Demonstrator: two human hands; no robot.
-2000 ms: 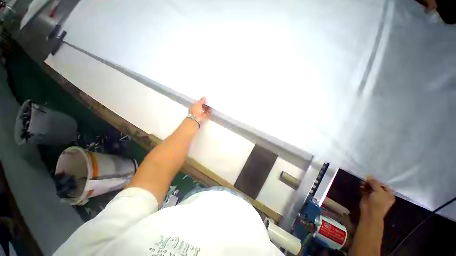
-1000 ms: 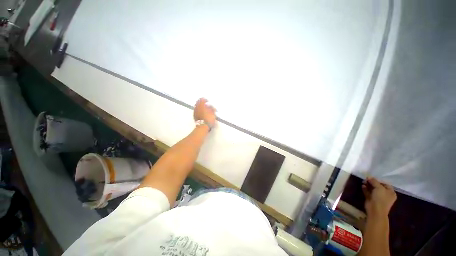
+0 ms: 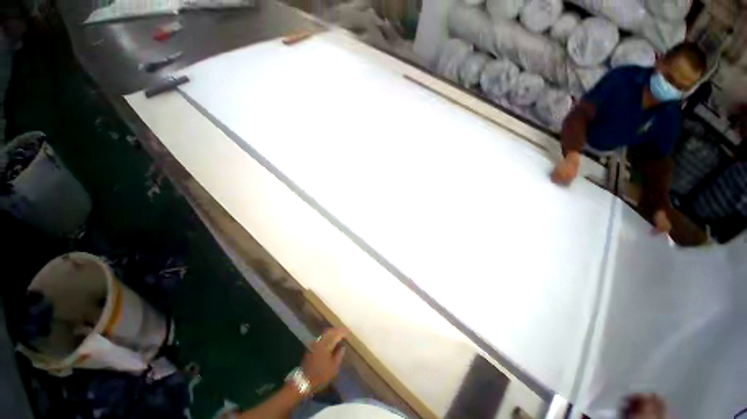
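Note:
White fabric lies spread along the table, with a grey edge line on its near side. My left hand is at the table's near wooden edge, off the fabric, with nothing seen in it. My right hand is blurred and cut off by the bottom edge of the picture, at the near side of the greyer fabric on the right; its grip cannot be made out. A silver rail end shows at the bottom. A raised fold or rail line runs across under the fabric.
Another person stands across the table, hands at the far fabric edge. A dark plate lies on the off-white underlay. A black bar sits at the fabric corner, red-handled scissors beyond. Tubs stand on the floor.
The view has swung up to show the far side and the other person. My left hand has moved from the fabric's edge line to the table edge. The blue motor unit has left the view.

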